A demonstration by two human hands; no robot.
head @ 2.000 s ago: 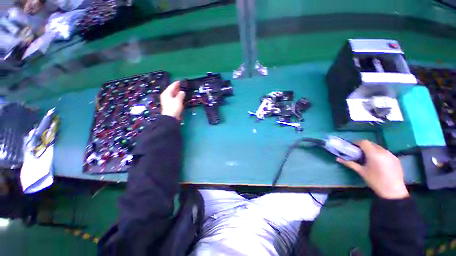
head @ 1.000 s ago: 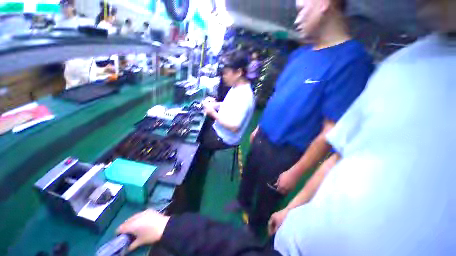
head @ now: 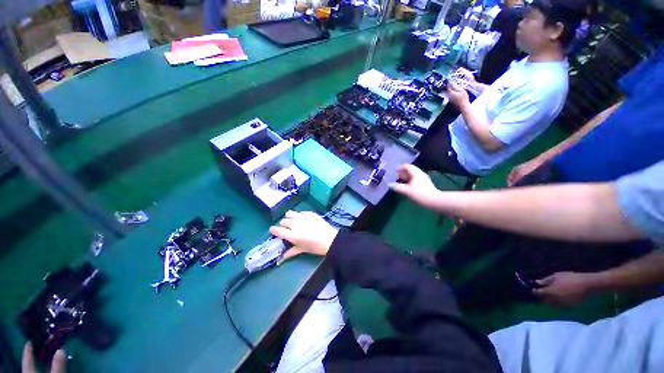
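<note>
My right hand (head: 306, 232) is closed around the grey electric screwdriver (head: 265, 255), which lies low over the bench with its black cord curving toward the bench edge. My left hand (head: 45, 362) is cut off by the bottom left edge; only fingertips show, at the lower end of the black gun-shaped housing (head: 62, 309). Silver and black parts show inside the housing. A small pile of loose mechanism parts (head: 191, 248), silver rods and black pieces, lies between the housing and the screwdriver.
The screw feeder (head: 251, 162) and teal box (head: 322, 172) stand beyond my right hand. Behind them is a dark tray of parts (head: 342, 138). A standing person's arm (head: 524, 207) reaches in from the right toward the tray. A seated coworker (head: 510, 102) handles parts farther along. Metal brackets (head: 132, 217) are at left.
The view has swung back down and left from the coworkers, bringing the housing, loose parts and my left fingertips into view. A standing person's arm now extends toward the tray. My right hand still holds the screwdriver.
</note>
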